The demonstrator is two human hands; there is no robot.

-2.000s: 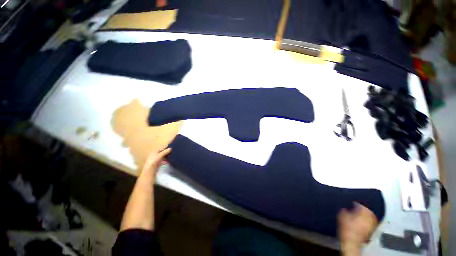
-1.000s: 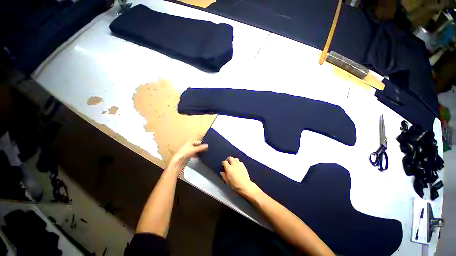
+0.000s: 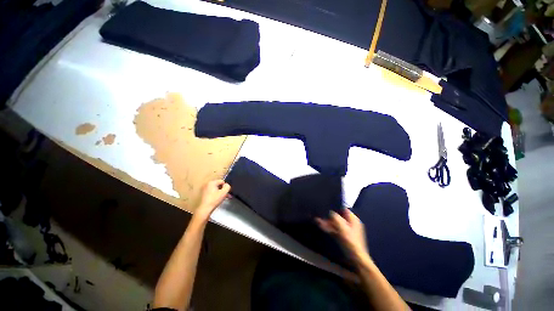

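The near stack of dark cut panels [image 3: 419,243] lies along the table's near edge, its rounded tab pointing away from me. My left hand [image 3: 214,195] pinches the stack's left end at its corner. My right hand [image 3: 347,229] holds a raised dark ply [image 3: 313,197] that is lifted and folded over the middle of the stack. Its far edge reaches near the tab of the far stack of cut panels [image 3: 261,118], which lies mid-table with its tab towards me. The right fingertips are partly hidden and blurred.
A folded dark bundle [image 3: 182,39] lies far left. Fabric shears [image 3: 440,164], a shiny black heap [image 3: 489,167] and a clipboard [image 3: 495,242] are at the right. A ruler [image 3: 378,30] and a mottled bar [image 3: 398,65] lie by dark spread fabric at the back.
My right hand has moved right, away from the left end, and a ply is now raised and folded over. My left hand stays at the left end. The view has shifted slightly.
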